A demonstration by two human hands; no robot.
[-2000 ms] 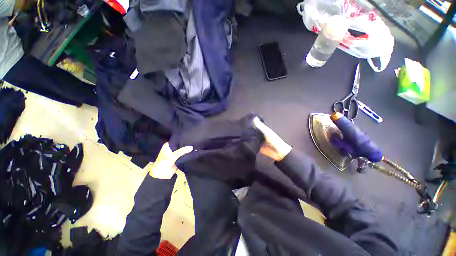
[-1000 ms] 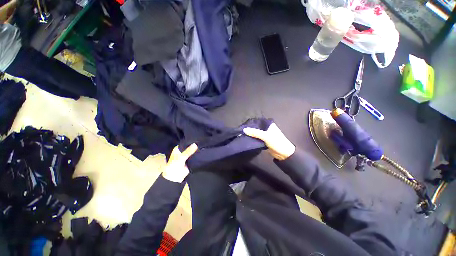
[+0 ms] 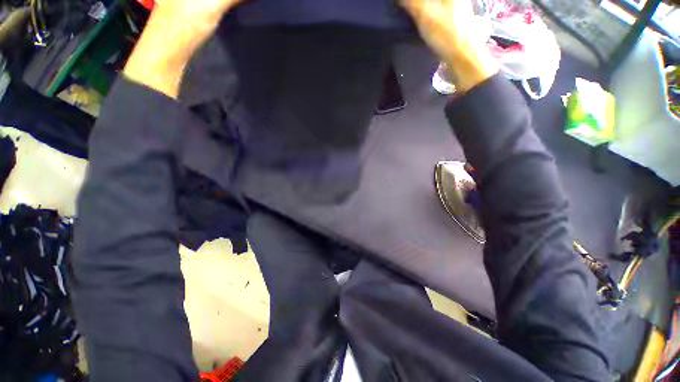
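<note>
A navy and black garment piece [image 3: 306,89] hangs between my raised hands at the top of the view, blurred by motion. My left hand [image 3: 183,30] is at the upper left and my right hand [image 3: 447,33] at the upper right. Both hold its upper edge; the fingertips are cut off by the frame or hidden. The steam iron [image 3: 456,195] lies on the dark table right of the piece, its handle mostly behind my right sleeve.
The phone [image 3: 391,93] is partly covered by the cloth. A plastic bag [image 3: 533,56] and a green-white tissue pack [image 3: 590,112] lie at the far right. Black pieces with white strips [image 3: 37,276] are on the floor at left. A red basket [image 3: 222,371] shows below.
Both hands have risen from near my lap to the top of the view, lifting and spreading the piece. My right sleeve now covers the shears and most of the iron's handle.
</note>
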